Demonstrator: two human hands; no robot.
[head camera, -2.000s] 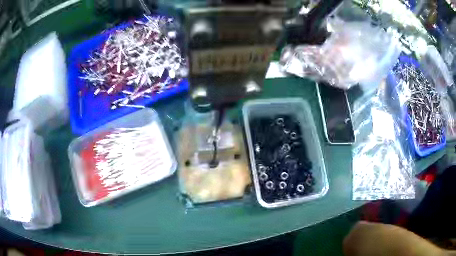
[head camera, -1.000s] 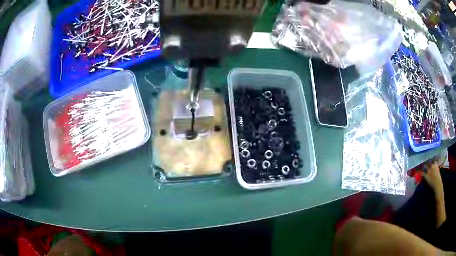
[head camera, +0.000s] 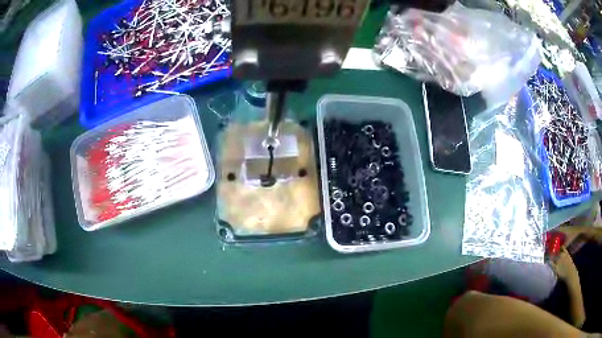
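Observation:
The dark press stands at the centre, with its number plate at the top edge. Its narrow metal punch points down at the small silvery fixture on the tan base plate. Left of it, a clear box holds white rods with red ends on the left. Right of it, a clear box holds small black rings, some with shiny centres. Neither of my hands is in view. Bare skin shows at the bottom right, cut off; I cannot tell which body part it is.
A blue tray of jumbled rods is at back left, another at far right. Frosted boxes stand far left. A phone, crumpled bag and flat bag lie right. Another person's arm is lower right.
Since the oldest frame my view has shifted, so the bench sits higher in the picture. Since one second ago, things sit slightly further right. The other person's arm has changed position. No bench item has clearly moved.

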